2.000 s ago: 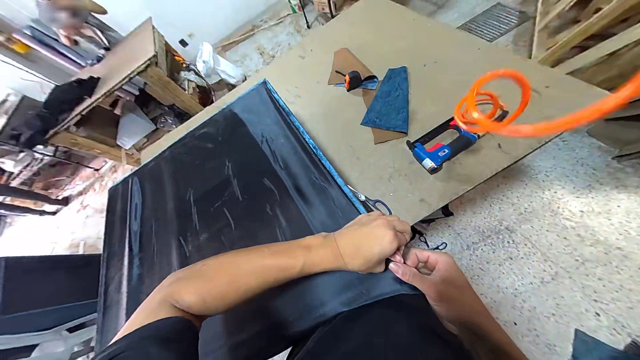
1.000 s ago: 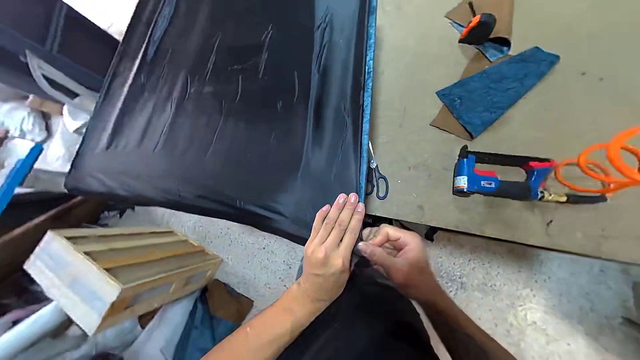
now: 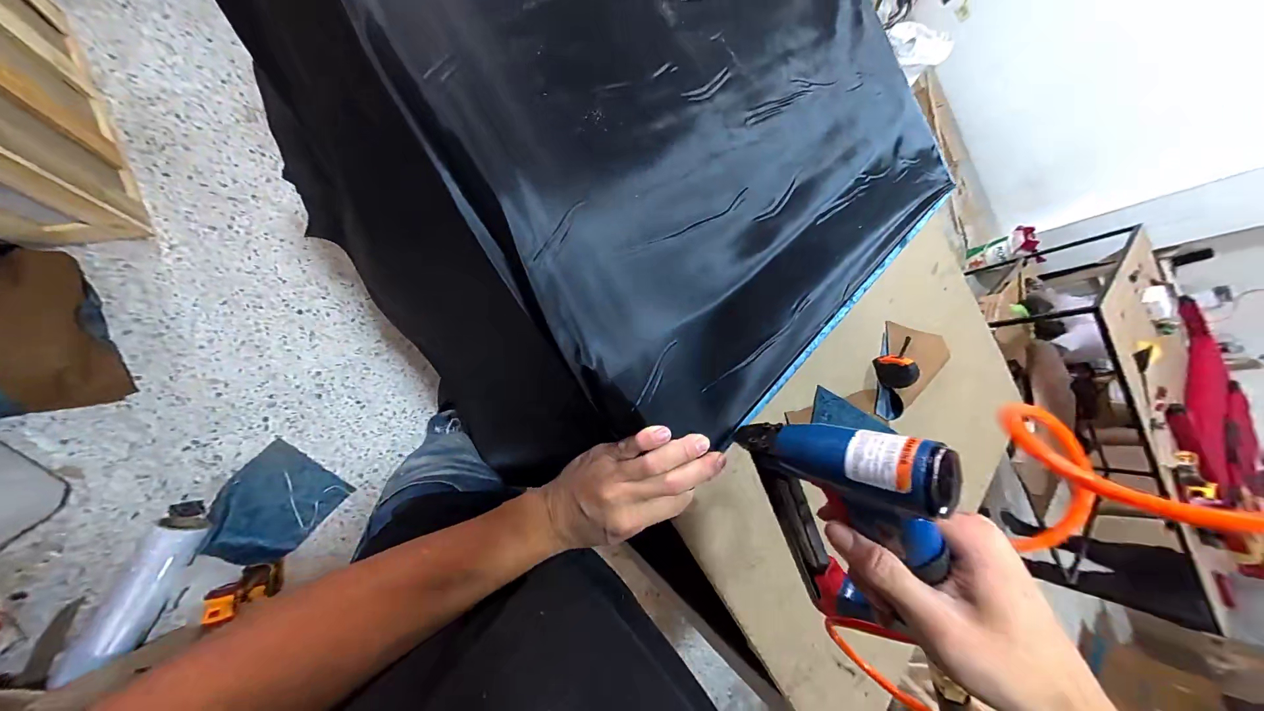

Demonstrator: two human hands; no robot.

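Observation:
Black sheet material (image 3: pixel 691 197) with a thin blue fabric edge (image 3: pixel 839 311) covers a large piece lying on the workbench. My left hand (image 3: pixel 632 484) presses on its near corner, fingers stretched out toward the edge. In my right hand (image 3: pixel 928 592) is a blue pneumatic staple gun (image 3: pixel 849 464), whose nose touches or nearly touches the blue edge just right of my left fingertips. Whether the trigger is pressed cannot be told. An orange coiled air hose (image 3: pixel 1076 484) runs off to the right.
On the workbench (image 3: pixel 731 553) lie a tape measure (image 3: pixel 896 371), a brown scrap (image 3: pixel 923 346) and a blue fabric scrap (image 3: pixel 839 410). A metal-framed shelf (image 3: pixel 1116 286) stands at the right. Wooden framing (image 3: pixel 59 138), a blue scrap (image 3: pixel 272 504) and a plastic-wrapped roll (image 3: pixel 128 592) are at the left.
My right hand, earlier at the edge beside my left hand, now holds the staple gun that lay on the workbench. The view has turned strongly.

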